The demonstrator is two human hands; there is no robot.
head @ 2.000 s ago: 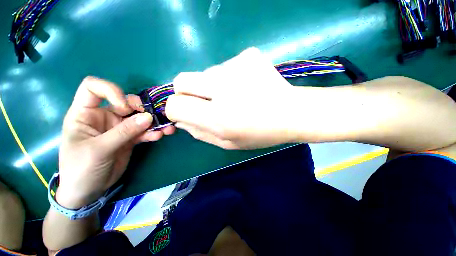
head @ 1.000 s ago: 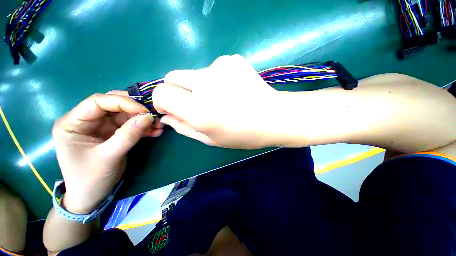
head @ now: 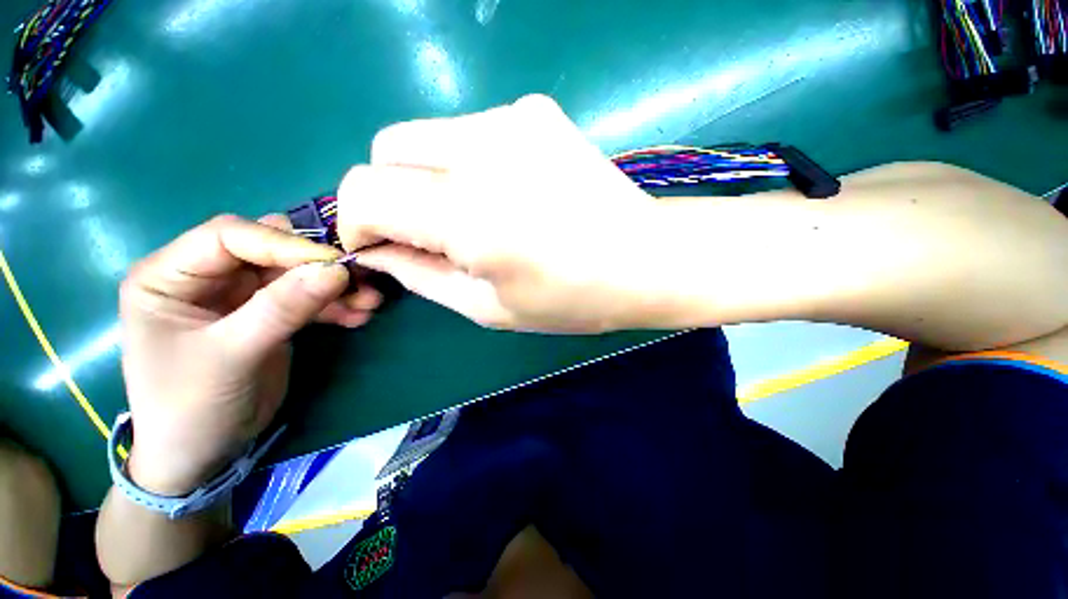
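Note:
My left hand (head: 223, 310) holds the black connector housing (head: 309, 220) by its fingers; only the housing's upper end shows, the rest is behind fingers. My right hand (head: 469, 217) is over the wires beside it, thumb and forefinger pinching a thin light wire (head: 350, 257) at my left thumb and forefinger tips. The multicoloured wire harness (head: 703, 166) runs out from behind my right hand to the right. Its far-end black connector (head: 808, 172) lies on the table by my right forearm. The wire's tip is too small to make out.
On the glossy green table (head: 211, 129) another harness with black connectors (head: 53, 70) lies at the far left. More harnesses (head: 970, 53) lie at the far right. A yellow line (head: 53, 339) runs at left. Part of another person's arm (head: 26, 509) shows at the lower left edge.
Both hands and the housing have moved a little left. My right fingertips now pinch a wire at my left fingertips. More of the far-end connector shows than two seconds ago.

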